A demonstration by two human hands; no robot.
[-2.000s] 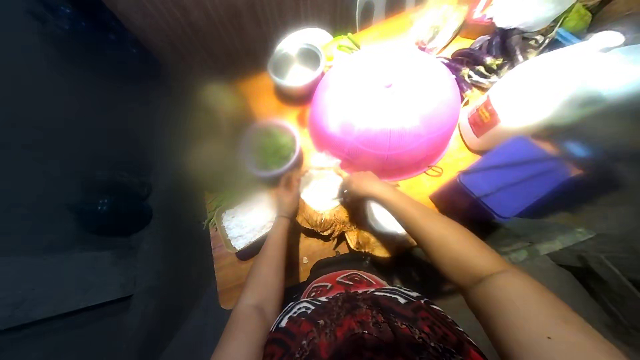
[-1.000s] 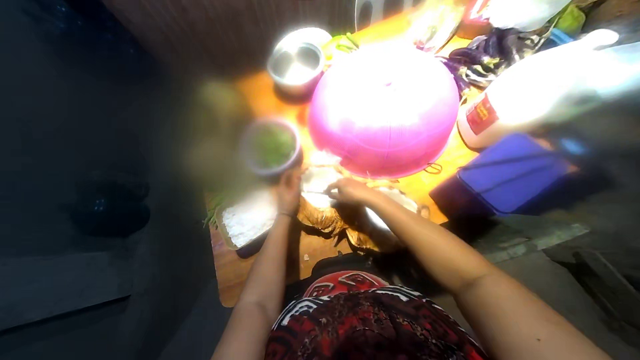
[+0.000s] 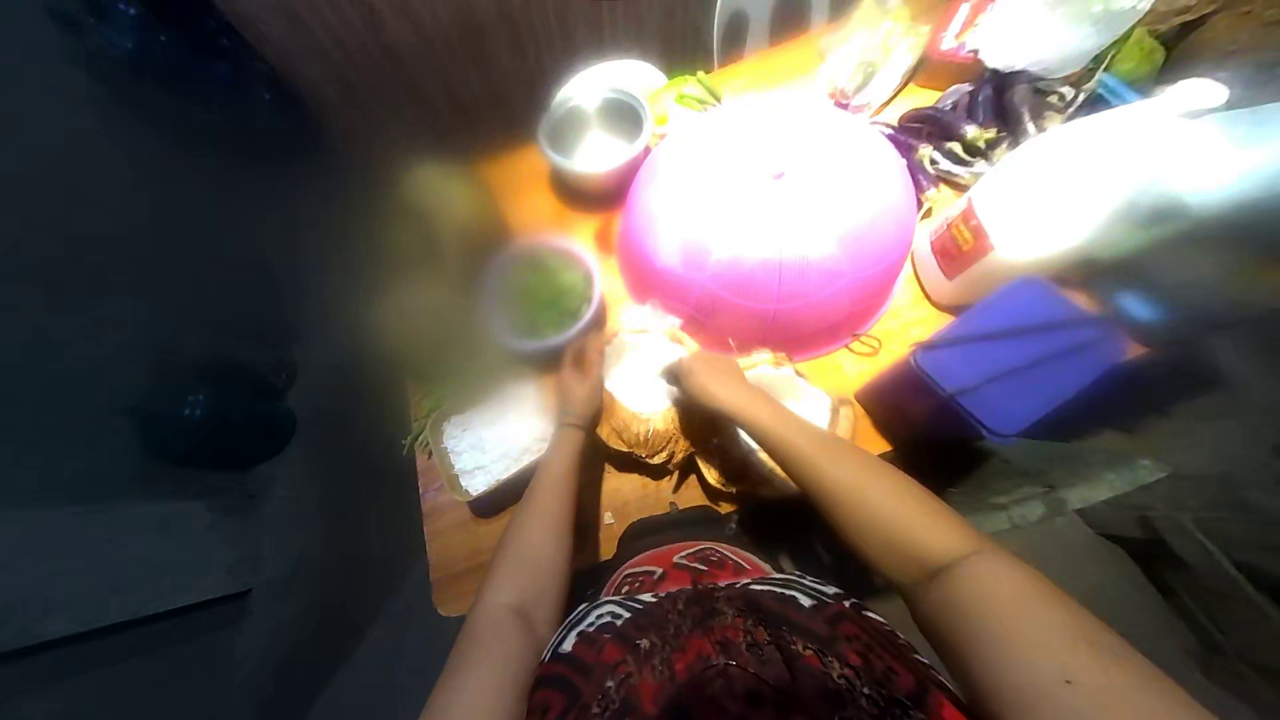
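Note:
An opened coconut half, its husk brown and fibrous and its white inside washed out by glare, sits near the table's front edge. My left hand grips its left rim. My right hand is closed at its right side around a small dark thing, too blurred to name. A second coconut piece with white flesh lies under my right forearm. Left of my left wrist stands a tray of white, grated-looking stuff. A round bowl with green contents is just behind my left hand.
A large pink plastic basin, upside down, fills the middle of the wooden table. Behind it are a metal pot and several eggplants. On the right stand a white jug and a purple lidded box.
My right hand shifted left over the coconut, then back a little to the right. My left hand has stayed at the coconut's left side.

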